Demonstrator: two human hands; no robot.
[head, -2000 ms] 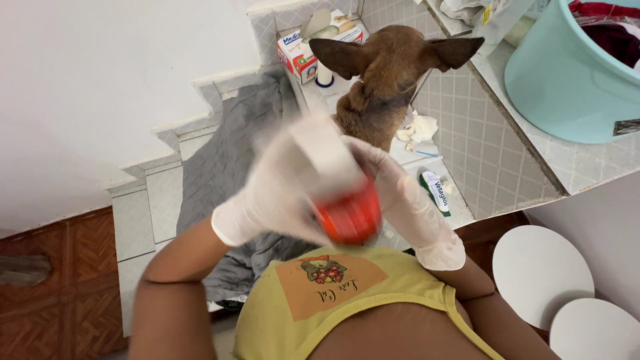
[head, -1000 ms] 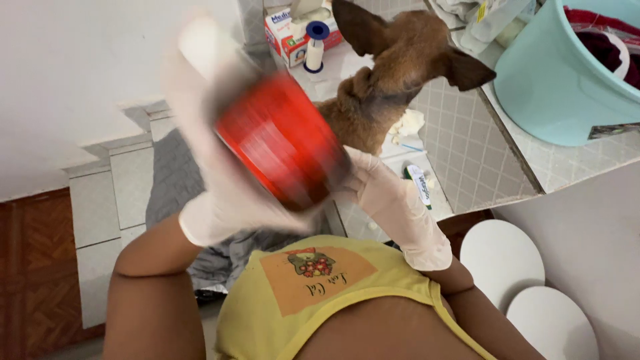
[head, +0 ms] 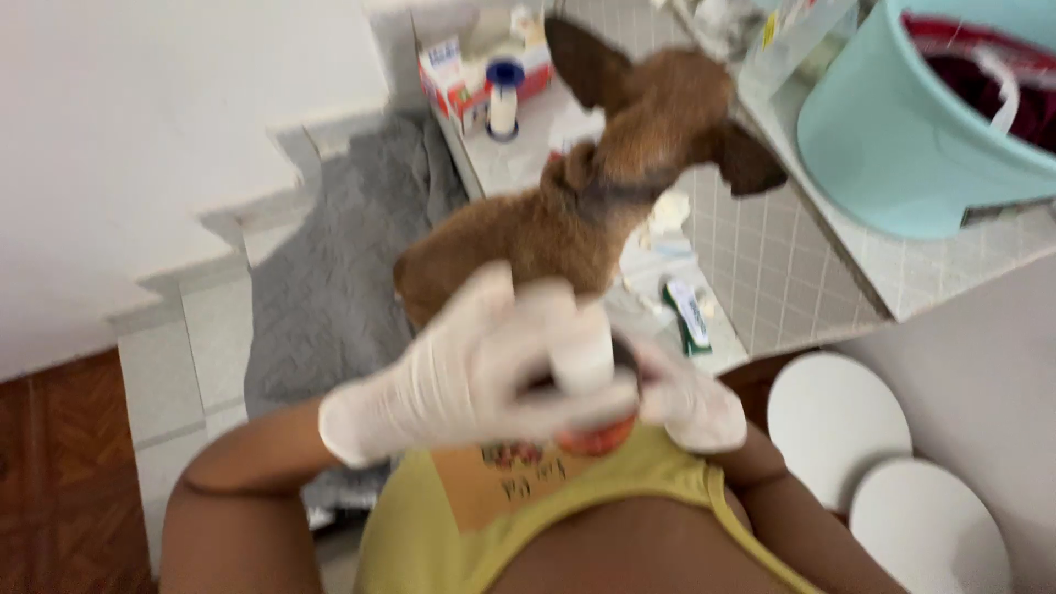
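Observation:
My left hand (head: 495, 371), in a white glove, is blurred and closed around a small white cylindrical piece (head: 584, 355) above a red container (head: 596, 437). Gloved too, my right hand (head: 689, 400) grips the container's far side. Blur hides whether the white piece touches the container. Just beyond my hands a brown dog (head: 528, 239) with large ears sits with its back to me. A tube with a green end (head: 687, 316) lies to the dog's right, near crumpled whitish material (head: 670, 213).
A glove box (head: 462, 74) and a blue-and-white spool (head: 504, 101) stand at the back. Grey cloth (head: 330, 247) drapes over the tiled steps at left. A light-blue bucket (head: 866, 157) holding dark red cloth stands on the right ledge. Two round white tops (head: 840, 425) are below it.
The red container was raised and tilted to the left a second ago; it is now lower, near my chest. The dog's head is turned further to the right than two seconds ago.

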